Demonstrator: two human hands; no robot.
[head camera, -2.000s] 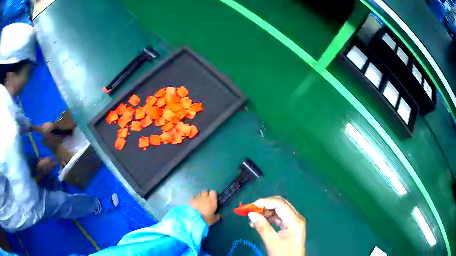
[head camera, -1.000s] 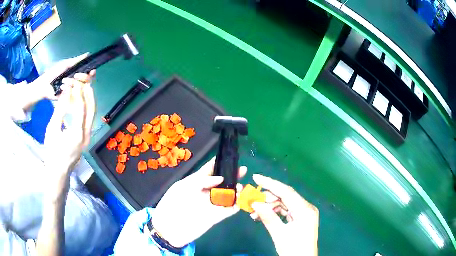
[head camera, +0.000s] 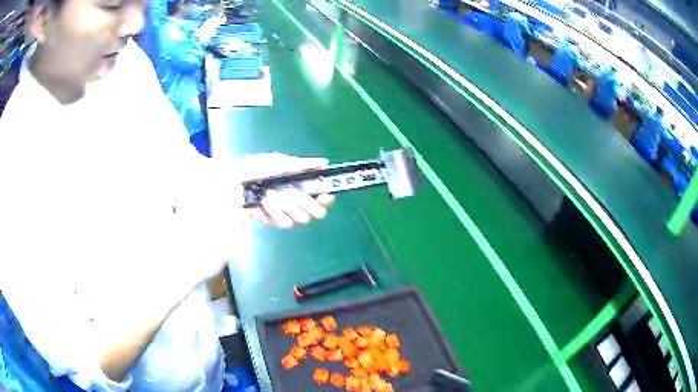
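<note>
A black tray (head camera: 422, 321) lies on the green bench at the bottom, cut off by the lower edge. Loose orange caps (head camera: 369, 357) are spread in it. A black handle (head camera: 334, 284) with an orange-red end lies just beyond the tray. Another person's hands hold a second, larger-looking handle (head camera: 348, 179), its ribbed side showing and its T head pointing right. A small grey-black edge (head camera: 451, 377), perhaps the head of a third handle, shows over the tray at the bottom. Neither of my hands is in view.
A person in a white coat (head camera: 115, 191) stands close on the left, one forearm bare. Blue trays (head camera: 241, 67) and a person in blue are at the far end of the bench. A light-green rail (head camera: 490, 253) runs along it. Black trays with white pieces (head camera: 612, 360) are at lower right.
The view has swung up and left, bringing in the other person's upper body and the far bench. My hands, the handle and the orange cap have left the view, except perhaps the handle's head edge.
</note>
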